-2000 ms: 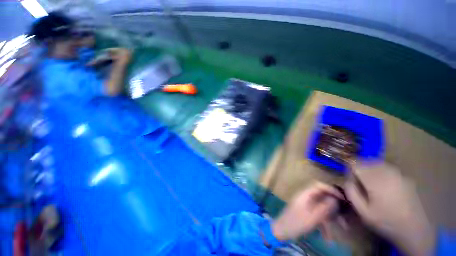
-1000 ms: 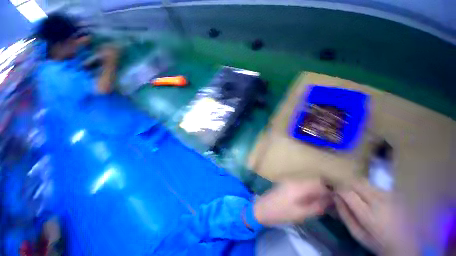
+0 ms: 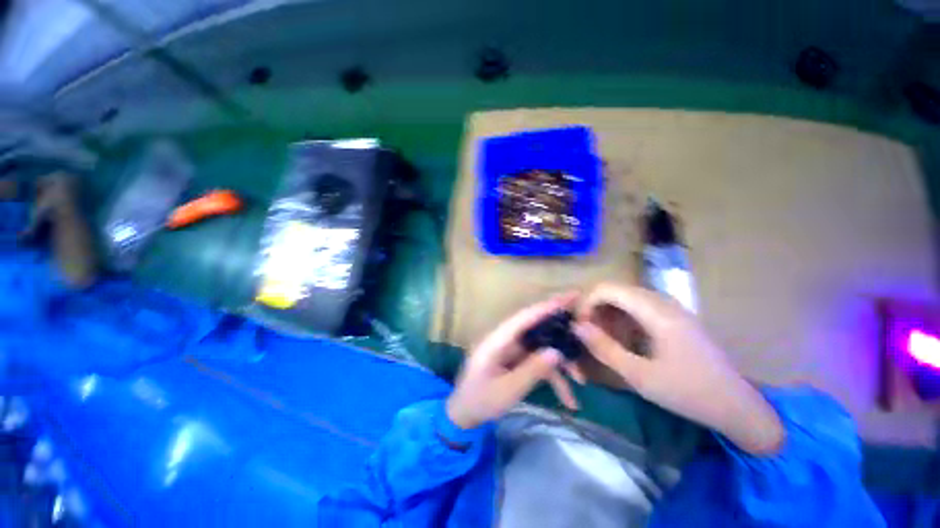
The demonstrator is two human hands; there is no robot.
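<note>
My left hand (image 3: pixel 510 361) holds a small round black unit (image 3: pixel 554 335) between thumb and fingers, in front of the cardboard's near edge. My right hand (image 3: pixel 660 351) is beside it, its thumb and fingertips pinched at the unit; whether a screw is between them is too small to tell. A blue bin (image 3: pixel 539 193) with a heap of bronze and silver screws lies beyond my hands. An electric screwdriver (image 3: pixel 670 258), black and white, lies on the cardboard, its near end close to my right hand.
The cardboard (image 3: pixel 794 227) lies on the green bench. A glowing pink-violet fixture (image 3: pixel 912 356) is at the right. A black box unit (image 3: pixel 322 237) and an orange-handled tool (image 3: pixel 205 208) lie left. Black units (image 3: pixel 492 65) sit along the back. A coworker's arm (image 3: pixel 67 232) is far left.
The view has swung right, so the bin and box unit appear further left and the screwdriver and glowing fixture now show. My hands have stayed together, and the black unit is clearer.
</note>
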